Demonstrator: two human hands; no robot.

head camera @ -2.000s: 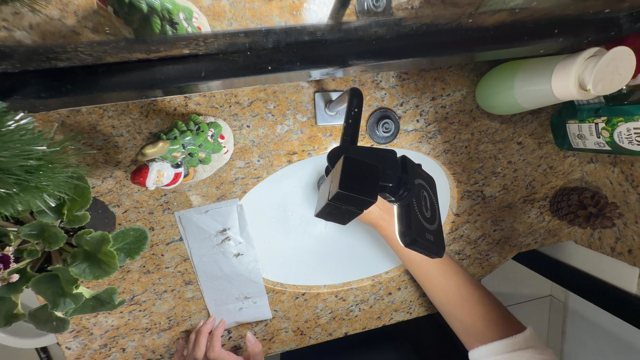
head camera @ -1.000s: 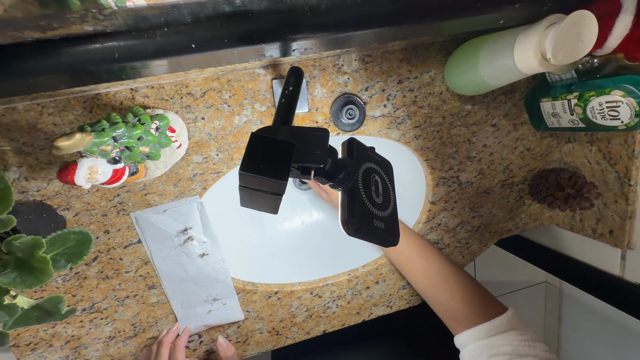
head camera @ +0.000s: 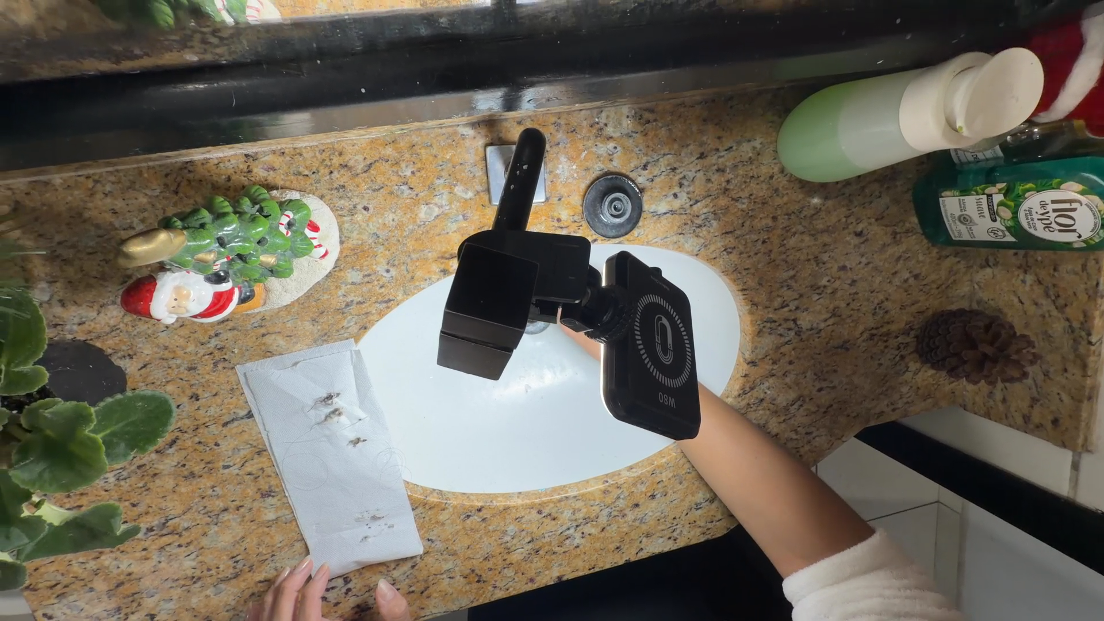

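My left hand (head camera: 310, 595) is at the bottom edge of the view, its fingertips at the lower edge of a folded white paper towel (head camera: 332, 483) and its thumb apart. Dark debris and fine hairs lie on the towel, beside a white oval sink (head camera: 483, 448). From the lower right my right arm reaches over the sink. Only a little of my right hand (head camera: 580, 341) shows near the metal drain (head camera: 536, 328); a black device (head camera: 660, 345) with a boxy part and a flat round-marked pad hides most of it. What it holds, if anything, cannot be seen.
Behind the sink are a black lever (head camera: 520, 177), a square metal plate (head camera: 496, 177) and a round black stopper (head camera: 613, 205). A Santa-and-tree figurine (head camera: 233, 250) and a potted plant (head camera: 65, 448) stand left. Right are a pump bottle (head camera: 862, 121), a green bottle (head camera: 1000, 207) and a pine cone (head camera: 975, 345).
The view has shifted. Part of my right hand now shows beside the drain, which the black device covered two seconds ago. My left hand stays at the towel's lower edge.
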